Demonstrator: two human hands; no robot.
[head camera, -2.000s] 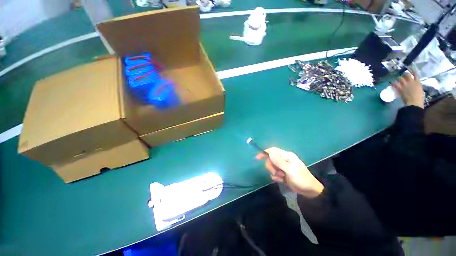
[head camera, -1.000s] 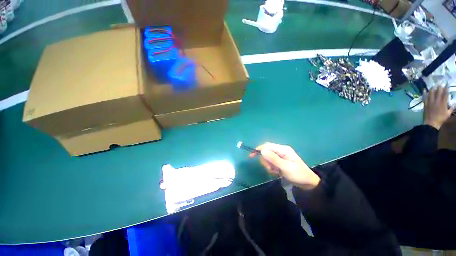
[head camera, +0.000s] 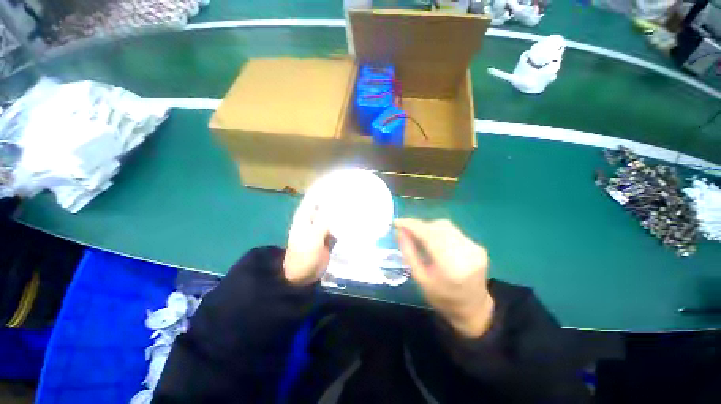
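A glossy white housing (head camera: 352, 207), strongly glared out, is held up at the bench's near edge, in front of the cartons. My left hand (head camera: 307, 245) grips its left side. My right hand (head camera: 444, 264) is at its right side, with thumb and finger pinched close to the housing. What the fingertips hold, if anything, is too glared and blurred to tell. The lower part of the white item reaches down to the table edge between my hands.
A closed carton (head camera: 288, 102) adjoins an open carton (head camera: 427, 162) with blue battery packs (head camera: 375, 99). White bags (head camera: 71, 146) lie left, metal parts (head camera: 648, 201) and white small parts (head camera: 707, 207) right. A white unit (head camera: 539, 65) is on the belt. A blue bin (head camera: 99, 323) holds white covers (head camera: 166, 316).
The view has turned left. My left hand has come into view and holds the white housing, which lay on the bench before. My right hand has moved to the housing's side. The neighbour's hand is out of view.
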